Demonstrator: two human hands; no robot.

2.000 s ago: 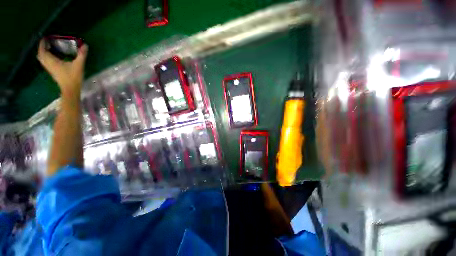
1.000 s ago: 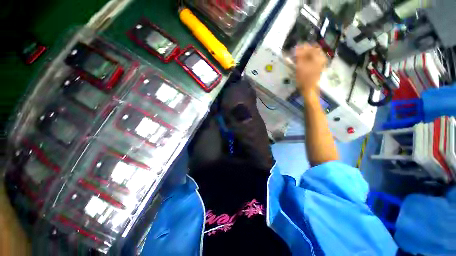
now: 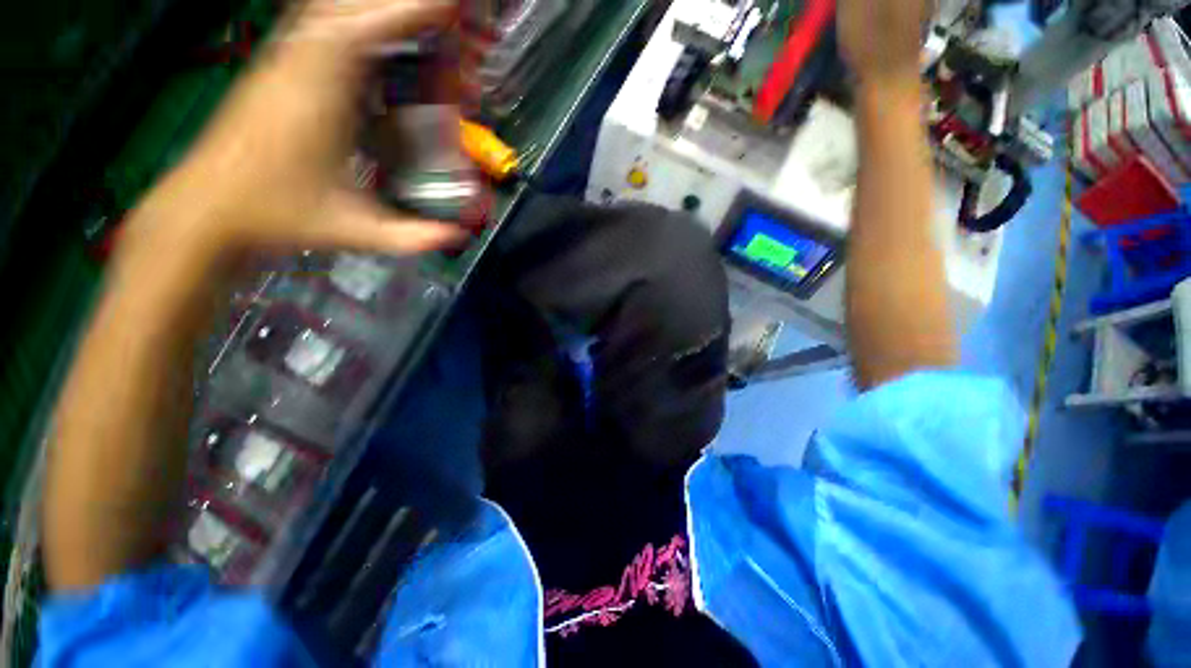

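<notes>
My left hand (image 3: 268, 150) is blurred at upper left. Its fingers and thumb are around a red-rimmed phone assembly (image 3: 431, 157), above the bench, partly hiding the yellow-orange stick (image 3: 489, 149). My right hand (image 3: 888, 33), cut by the top edge, is over the white machine (image 3: 816, 170). It holds a phone assembly (image 3: 795, 59) whose red side shows; its dark body is partly hidden by the hand. A clear blister tray (image 3: 353, 379) with several phones lies below my left forearm.
A lit control screen (image 3: 780, 249) and a yellow button (image 3: 637, 176) are on the machine front. A black curved cable guide (image 3: 999, 196) is at its right. Blue stools (image 3: 1104, 555) and red and white stacked items (image 3: 1134, 124) stand at right. Clear stacked trays (image 3: 529, 52) are at top.
My left hand has come in from the left to the bench phones and has one between its fingers. My right hand has moved up and right, with a red-edged phone now lifted beside it.
</notes>
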